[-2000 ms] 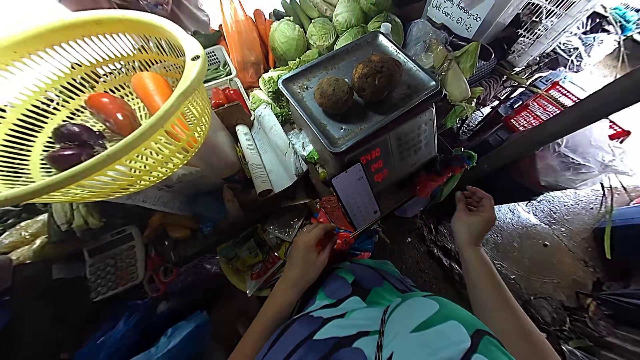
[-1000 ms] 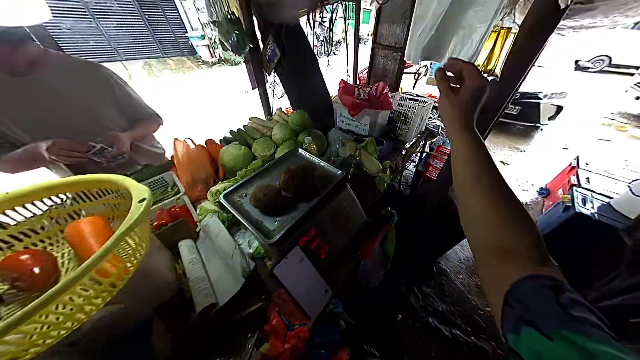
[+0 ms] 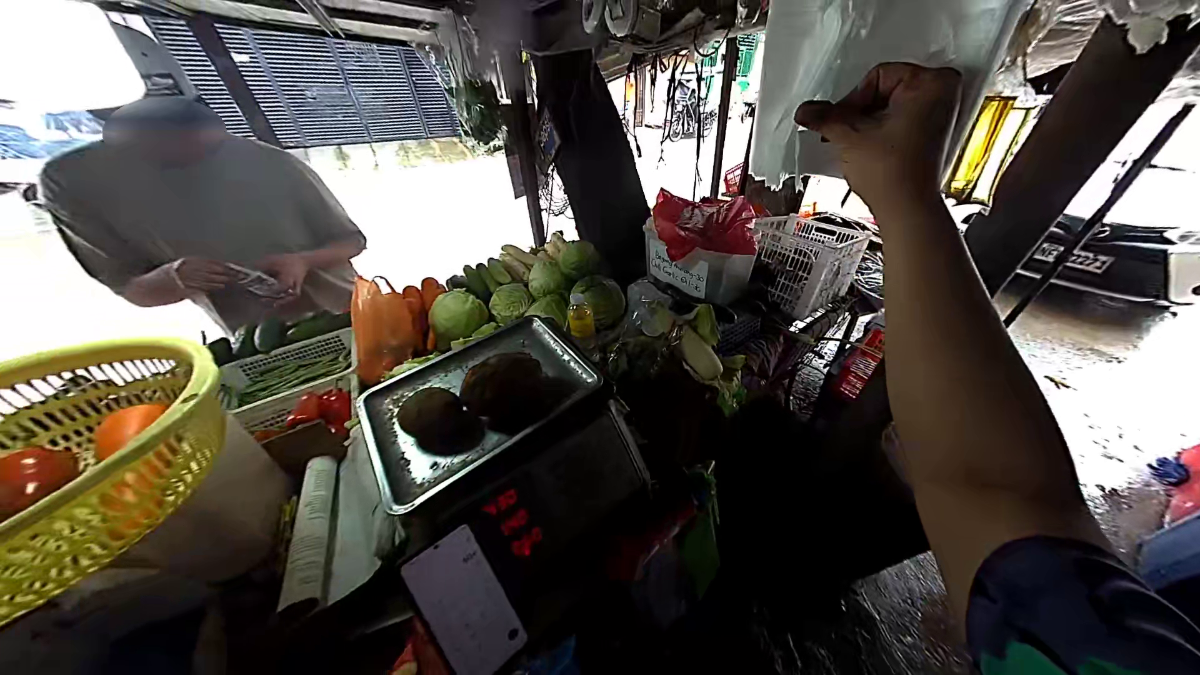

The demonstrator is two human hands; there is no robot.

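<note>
My right hand [image 3: 895, 127] is raised at the upper right, its fingers pinched together at the hanging white plastic bags [image 3: 797, 84]; whether they grip the plastic is hard to tell. My left hand is out of view. Below and left of the raised arm, two brown round root vegetables [image 3: 436, 417] lie on the metal tray [image 3: 403, 487] of a digital scale with red digits [image 3: 511, 523]. A white phone-like slab [image 3: 464, 600] leans against the scale's front. The yellow plastic basket [image 3: 202, 394] at the left holds a tomato [image 3: 36, 478] and a carrot [image 3: 127, 429].
Cabbages [image 3: 459, 317], an orange bag [image 3: 380, 328] and a crate of green beans [image 3: 291, 375] stand behind the scale. A white box with a red bag [image 3: 703, 225] and a white plastic crate [image 3: 816, 262] are farther back. A person [image 3: 206, 216] stands across the stall. A dark post [image 3: 1078, 131] slants at right.
My right hand has risen from beside the scale to the hanging plastic. My left hand, near the scale's front two seconds ago, has left the view. The view has tilted up strongly.
</note>
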